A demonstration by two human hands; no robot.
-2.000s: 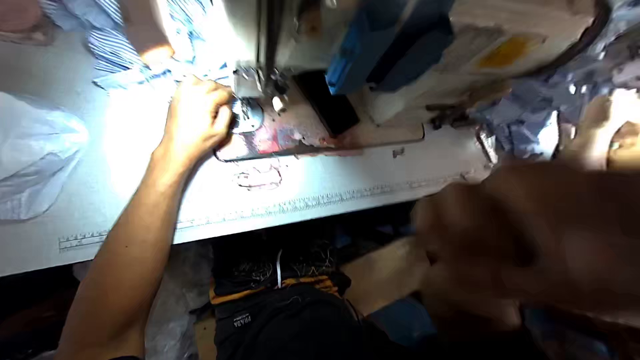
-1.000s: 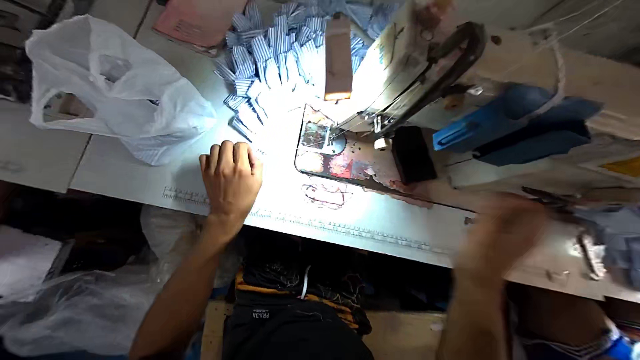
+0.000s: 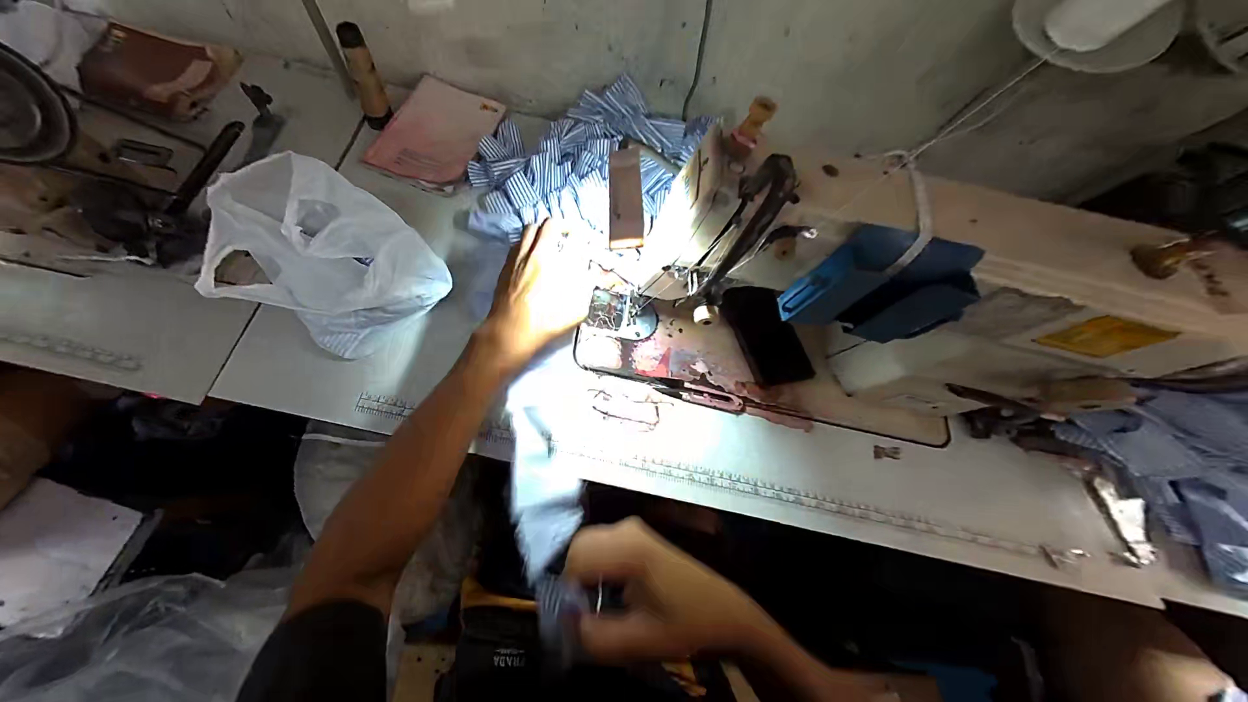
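My left hand [image 3: 546, 288] reaches to the left of the sewing machine's needle plate [image 3: 624, 314], beside a heap of blue-and-white striped fabric pieces [image 3: 561, 171]; glare hides its fingertips, so whether it grips anything cannot be told. My right hand [image 3: 648, 590], blurred, is below the table's front edge, shut on the end of a strip of striped fabric [image 3: 546, 497]. That strip hangs over the edge from near my left wrist. The sewing machine [image 3: 1033, 253] stands behind and to the right, with a black rectangular object [image 3: 767, 334] on its bed.
A white plastic bag [image 3: 327, 249] lies left of my left arm, with a pink booklet [image 3: 436, 132] behind it. Small scissors or thread snips [image 3: 702, 395] lie at the machine bed's front. More striped fabric [image 3: 1160, 439] is piled at far right. Another machine [image 3: 107, 185] stands at far left.
My left hand has moved from the table's front part toward the machine and fabric heap. My right hand has come from the right side to below the front edge and now holds a fabric strip.
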